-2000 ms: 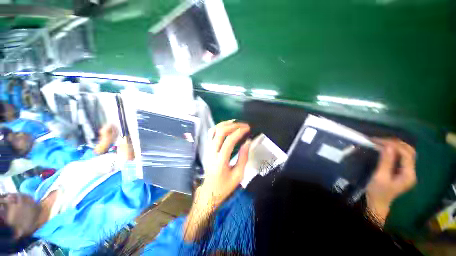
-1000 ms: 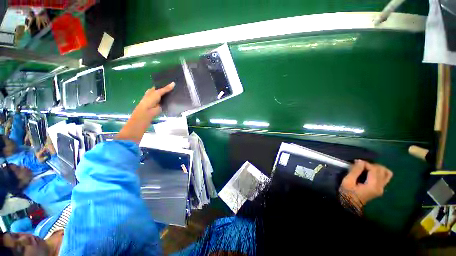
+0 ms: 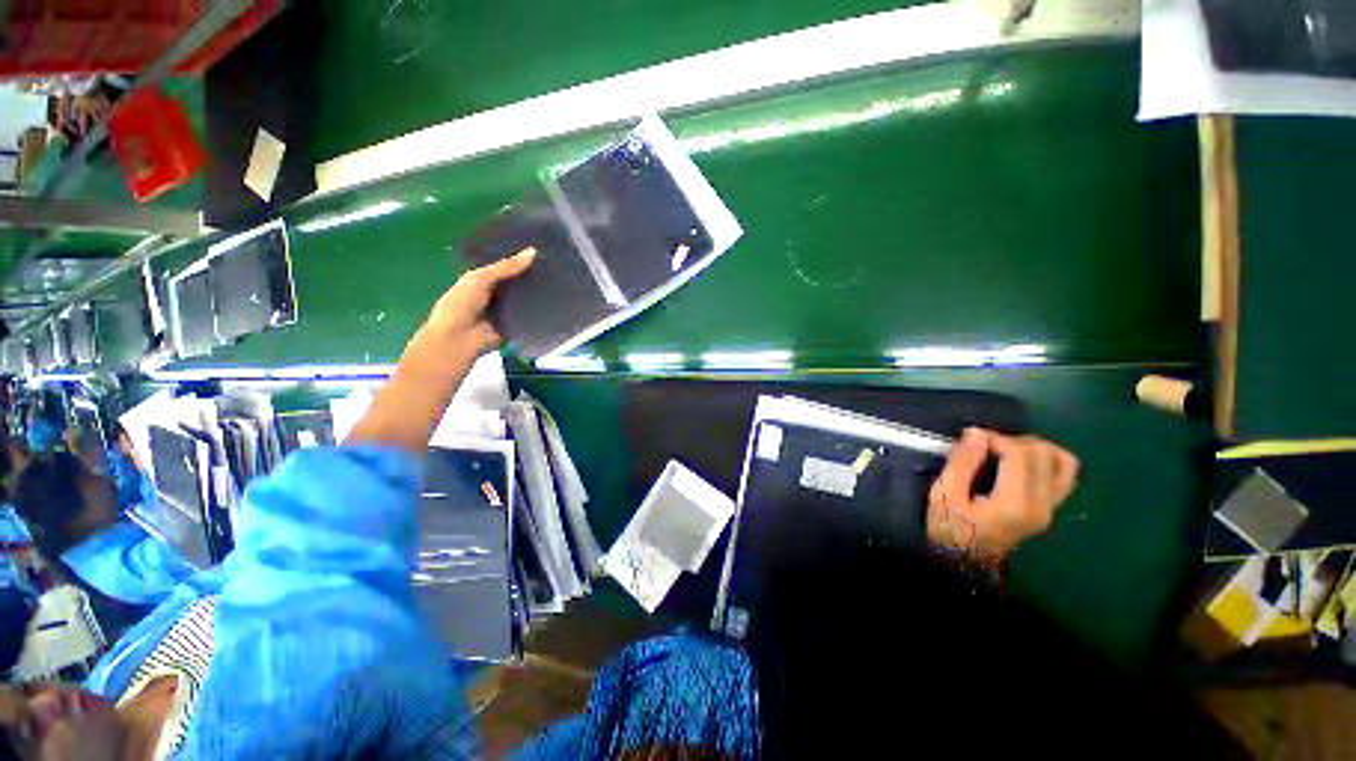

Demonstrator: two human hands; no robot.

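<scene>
A black panel [image 3: 825,520] lies on a white sheet on the black mat [image 3: 677,416]. A small white rectangle is near its upper left corner and a paler piece beside that. My right hand [image 3: 1004,483] is at its upper right edge, fingers curled, thumb and finger closed at the edge. Black hair hides the panel's lower part. A white sticker backing card [image 3: 672,532] with a grey centre lies left of the panel. My left hand is not seen; a blue sleeve, apparently mine, shows at bottom centre.
Another person's arm, seemingly the left neighbour's, reaches to a panel [image 3: 632,216] with a pale band on the green bench [image 3: 877,223]. A fanned panel stack [image 3: 464,558] stands left. More panels are farther left. At right are a grey-centred card [image 3: 1260,510] and yellow scraps [image 3: 1242,602].
My right hand stays at the panel's edge. My left hand was over the backing card two seconds ago and is now gone from view. The other arm has reached onto the bench panel.
</scene>
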